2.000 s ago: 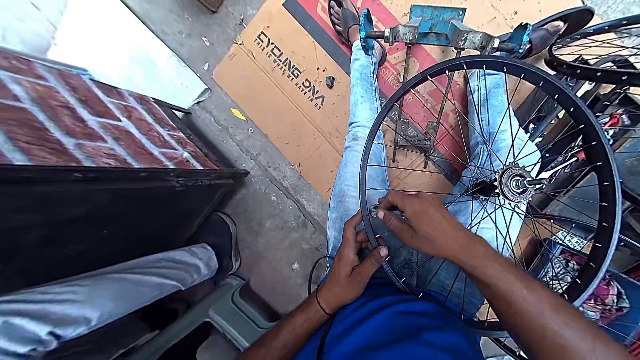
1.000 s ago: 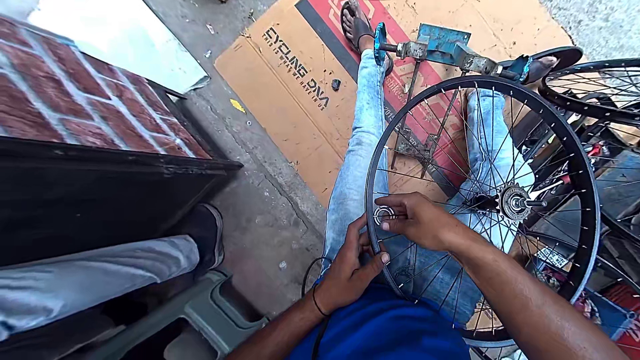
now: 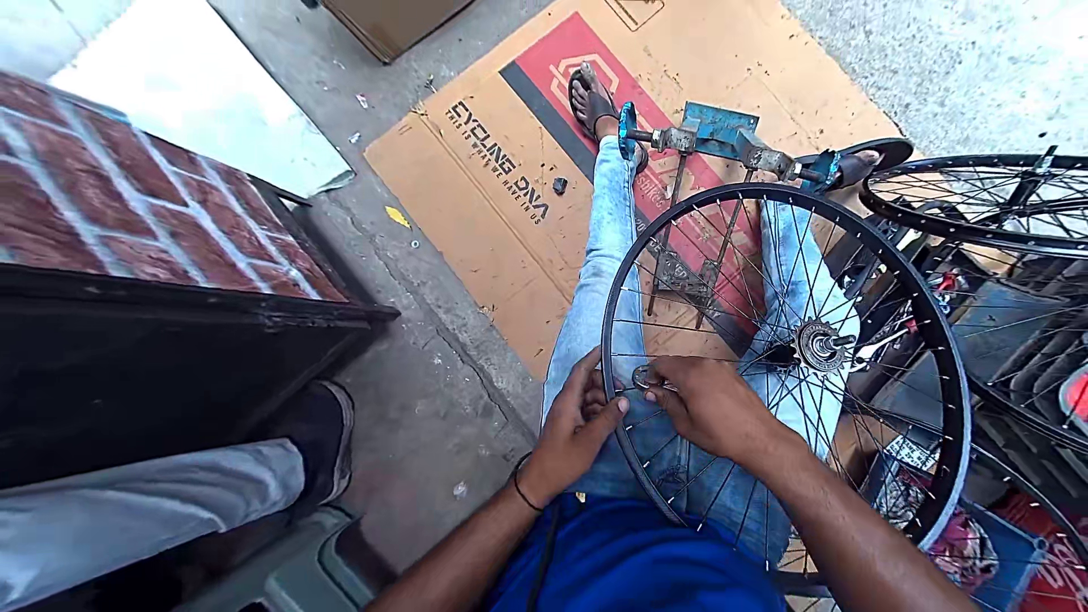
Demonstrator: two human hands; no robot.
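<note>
A spoked bicycle wheel with a black rim [image 3: 950, 374] lies across my lap, its hub and freewheel sprocket [image 3: 820, 344] facing up at the right. My left hand [image 3: 580, 425] grips the rim at its left edge, fingers beneath and thumb on top. Just inside the rim, my right hand [image 3: 710, 404] holds a small round metal tool, probably a spoke wrench [image 3: 642, 376], close to the spokes. Whether the tool sits on a spoke nipple cannot be told. Beyond the wheel, a blue metal stand with threaded clamps [image 3: 721, 129] lies between my feet.
Flattened printed cardboard [image 3: 484, 246] covers the ground under my legs. More spoked wheels [image 3: 977, 229] and bicycle parts crowd the right side. At left are a brick-patterned panel [image 3: 161, 195], another person's shoe [image 3: 327, 442] and a grey plastic chair [image 3: 297, 569]. A cardboard box [image 3: 391, 21] stands at the top.
My right hand has shifted slightly inward from the rim with the round tool, which was against the rim one second ago. My left hand keeps hold of the rim.
</note>
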